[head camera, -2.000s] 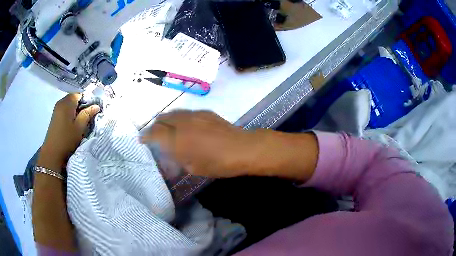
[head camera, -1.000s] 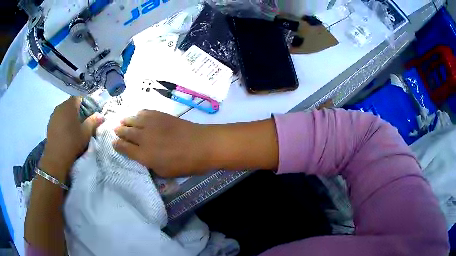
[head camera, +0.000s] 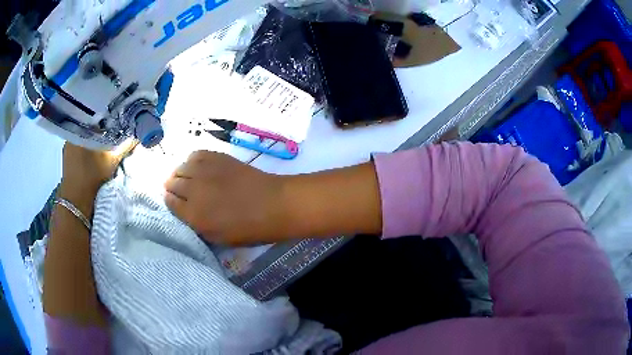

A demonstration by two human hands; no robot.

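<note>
The striped garment, pale grey-white, runs from below the sewing machine head down over the table's front edge. My left hand is at the left of the needle area, on the garment's upper end; its fingertips are partly hidden by the machine and glare. My right hand lies on the garment's right side with fingers curled on the cloth. The needle and presser foot are lost in bright light. Thread snips with pink and blue handles lie beyond my right hand.
Printed white labels lie beside the snips. A smartphone, a dark plastic bag and a brown cardboard piece lie farther back. A ruler strip runs along the front edge. Blue bins and pale cloth are at the right.
My right hand has come from a blurred position over the front edge onto the cloth by the machine. My left hand has shifted slightly left and its fingers show less. The camera view has shifted a little.
</note>
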